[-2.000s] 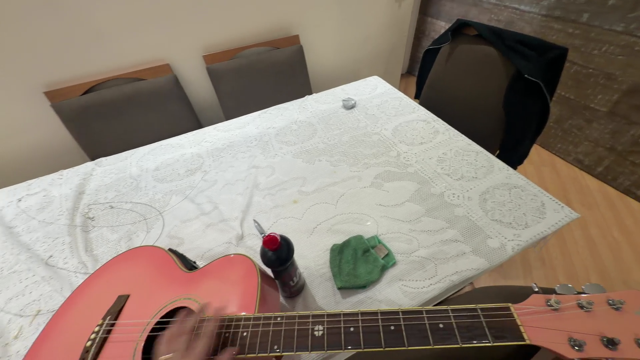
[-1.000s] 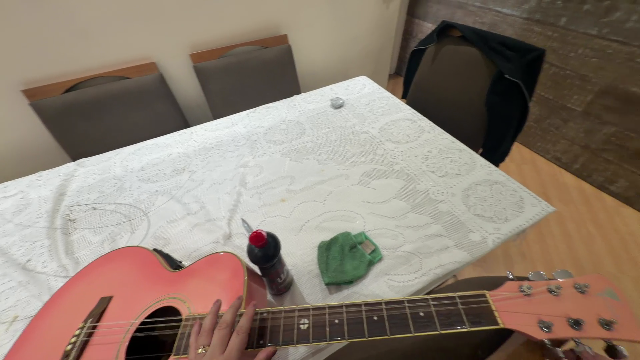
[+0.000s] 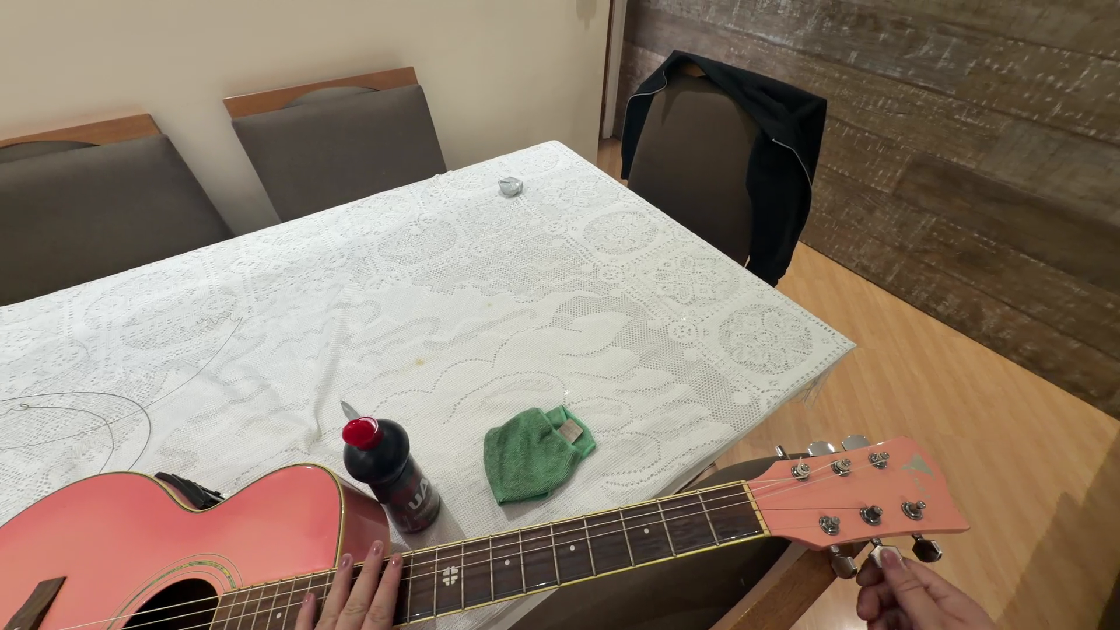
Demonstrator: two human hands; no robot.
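Observation:
A pink acoustic guitar [image 3: 254,516] lies across the lower part of the head view, its headstock [image 3: 927,494] at the right. My left hand [image 3: 914,595] pinches a metal tuning peg [image 3: 885,553] on the headstock's lower edge between thumb and finger. My right hand [image 3: 354,595] rests with fingers spread on the strings and fretboard, close to where the neck meets the body. Just beyond the neck stand a dark bottle with a red cap [image 3: 391,472] and, to its right, a folded green cloth [image 3: 535,453].
A white lace tablecloth [image 3: 490,306] covers the table. Loose thin wire or string [image 3: 149,429] curls at its left. A small clear object [image 3: 510,186] sits near the far corner. Padded chairs [image 3: 341,144] stand behind; a dark jacket [image 3: 792,166] hangs on another chair [image 3: 691,157].
My right hand, blurred over the strings near the soundhole two seconds ago, now rests on the fretboard. My left hand has come into clearer view at the tuning peg.

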